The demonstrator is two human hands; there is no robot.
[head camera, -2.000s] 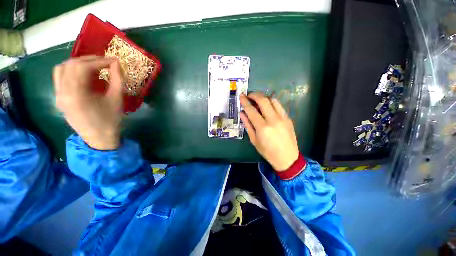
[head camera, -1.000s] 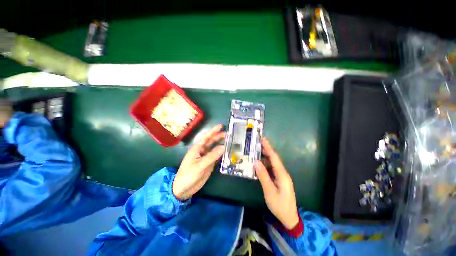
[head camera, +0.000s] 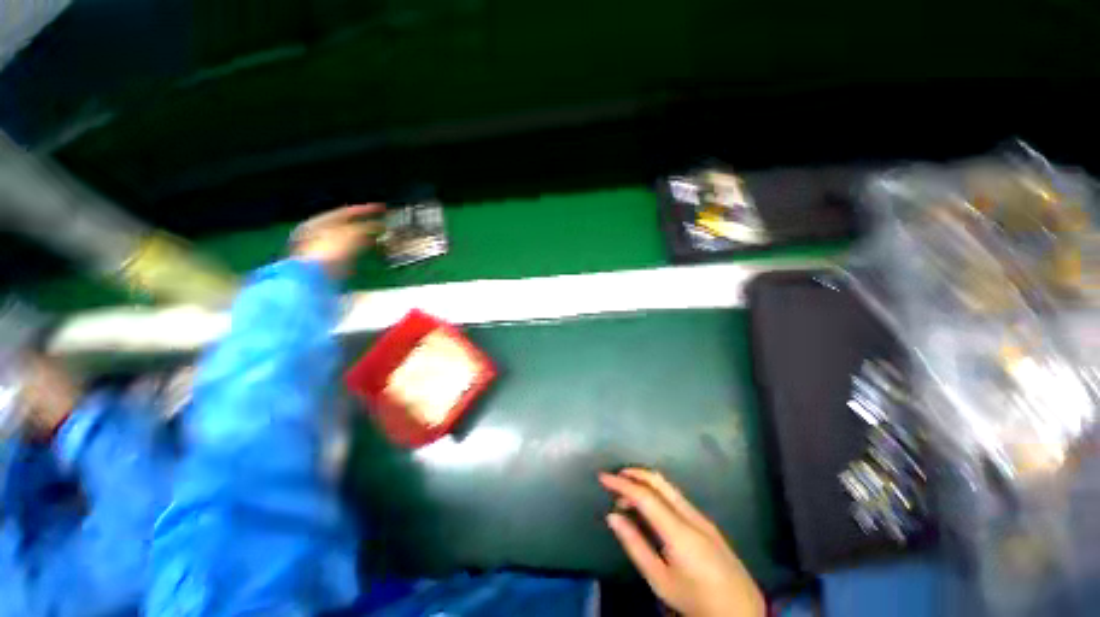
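Note:
A blurred phone unit (head camera: 414,233) lies on the green conveyor belt beyond the white rail. My left hand (head camera: 339,234) reaches over the rail, its fingertips at the unit's left edge; blur hides whether they grip it. My right hand (head camera: 683,545) is over the near part of the dark-green bench (head camera: 579,398), fingers apart and holding nothing. A red bin (head camera: 422,377) with pale pieces stands on the bench between my hands.
A black tray (head camera: 802,422) with a heap of small boards (head camera: 887,452) is at right, beside clear plastic trays (head camera: 1025,350). Another phone unit (head camera: 720,209) lies on a black tray on the belt. Another person's hand and blue sleeve are at far left.
The view has tilted up towards the belt. The phone frame is gone from between my hands on the bench. My left hand has moved far forward to the belt; my right hand has come away empty.

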